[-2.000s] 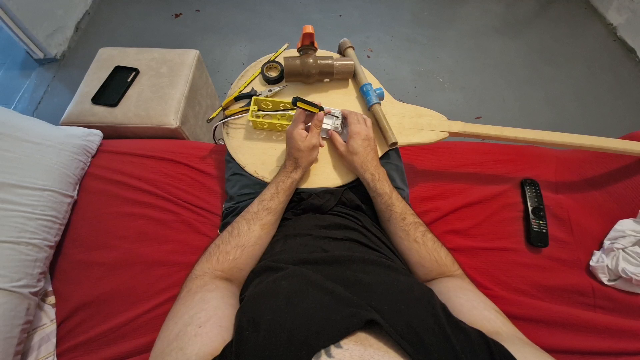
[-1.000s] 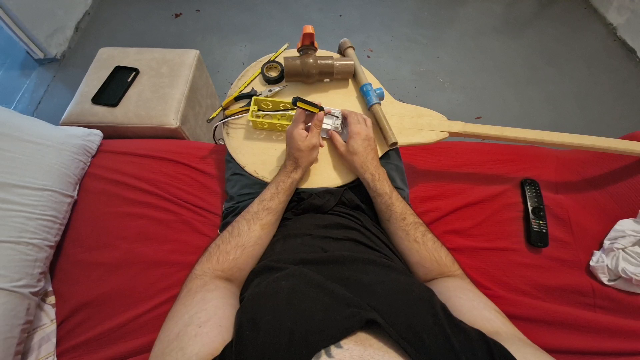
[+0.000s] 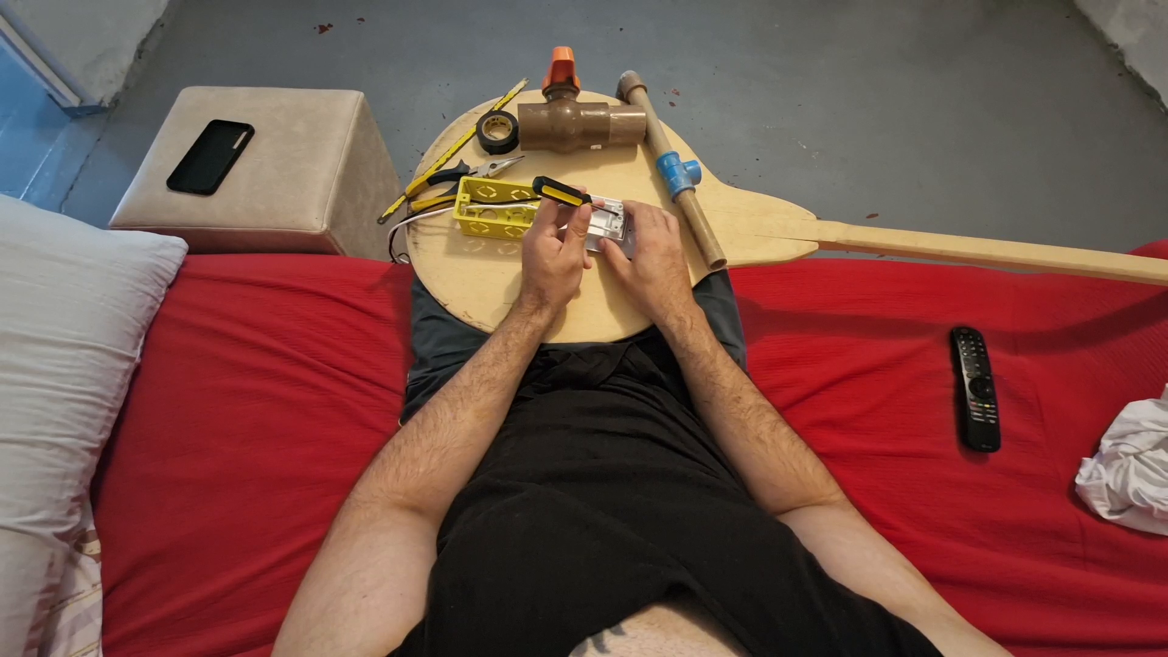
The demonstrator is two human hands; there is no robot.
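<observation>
My left hand (image 3: 554,260) grips a screwdriver with a black and yellow handle (image 3: 561,191); its shaft points right, over a white electrical socket or switch module (image 3: 606,222). The module's right end is held by my right hand (image 3: 650,258), thumb below and fingers above. Just left of them a yellow plastic electrical box (image 3: 497,216) lies on a round wooden board (image 3: 598,315), with wires running through it and out past its left side. Whether the screwdriver's tip touches a screw is too small to tell.
Behind my hands lie pliers (image 3: 497,166), black tape (image 3: 497,132), a yellow folding rule (image 3: 463,141), a brown ball valve (image 3: 581,126) and a brown pipe with a blue tee (image 3: 677,173). The board's long handle (image 3: 958,245) reaches right. A remote (image 3: 975,390) rests on red cloth.
</observation>
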